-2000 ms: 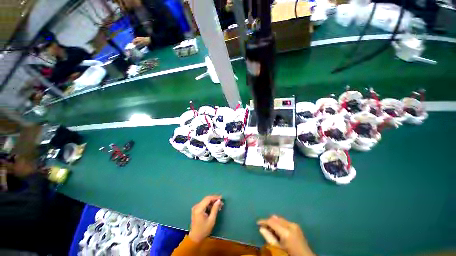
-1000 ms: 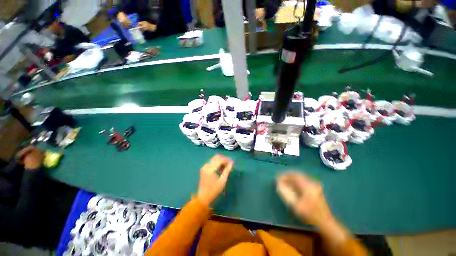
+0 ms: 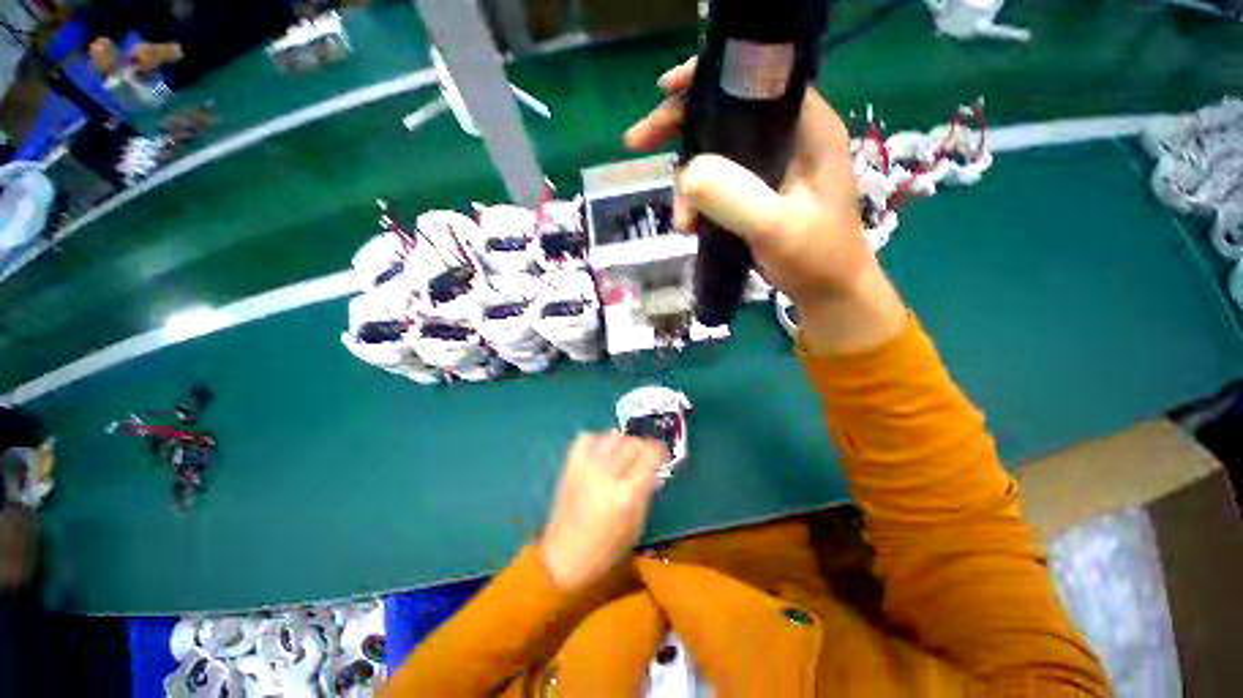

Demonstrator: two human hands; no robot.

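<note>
My right hand (image 3: 804,205) is raised and wrapped around the thick black electric screwdriver (image 3: 747,137), with a pale wrap on one finger. The tool's lower end is in front of the screw feeder (image 3: 641,252). My left hand (image 3: 600,494) is at the left side of a white housing with a dark inside and a red lead (image 3: 656,417), on the bench near me; its fingers touch the housing. Whether a screw is in the fingers cannot be told.
Stacked wired housings (image 3: 470,293) stand left of the feeder; more (image 3: 941,153) stand to its right, partly behind my right hand. Loose wired parts (image 3: 180,443) lie left. A blue bin (image 3: 409,620) holds white shells. An open carton (image 3: 1138,471) is at right.
My right hand has risen and taken hold of the screwdriver. A housing now sits in front of the feeder with my left hand at it. The view has shifted, showing the carton.
</note>
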